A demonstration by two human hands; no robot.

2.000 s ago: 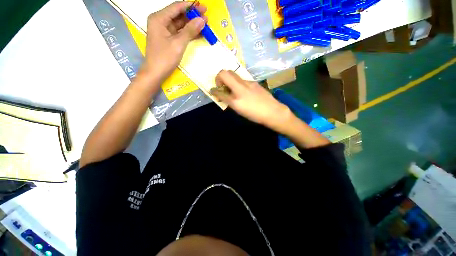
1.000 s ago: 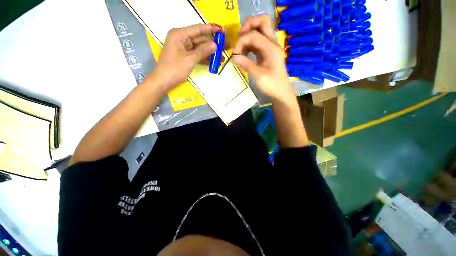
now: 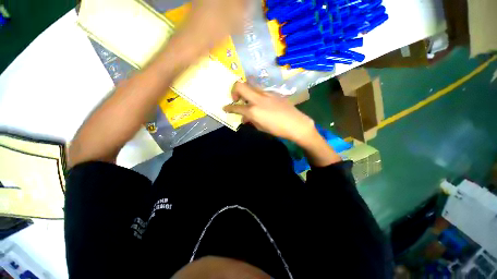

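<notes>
A long pale yellow adhesive strip (image 3: 204, 87) lies diagonally on the grey and yellow printed sheet (image 3: 182, 115). My right hand (image 3: 261, 109) is at its near end, thumb and forefinger at the strip's edge; I cannot tell whether they grip anything. My left hand (image 3: 218, 16) is blurred at the top edge, past the strip and left of the heap of blue battery cells (image 3: 327, 32); whether it holds anything is hidden. My left forearm crosses over the strip and hides part of it. A wider cream sheet (image 3: 125, 30) lies at the upper left.
Cream sheets with black edges (image 3: 32, 177) are stacked at the left on the white table (image 3: 49, 82). Open cardboard boxes (image 3: 366, 103) and a blue bag (image 3: 332, 143) stand beyond the table edge at right. The green floor has a yellow line (image 3: 436, 91).
My left hand has moved up and away from the strip, and the blue cell it held no longer shows. My right hand has moved down to the strip's near end.
</notes>
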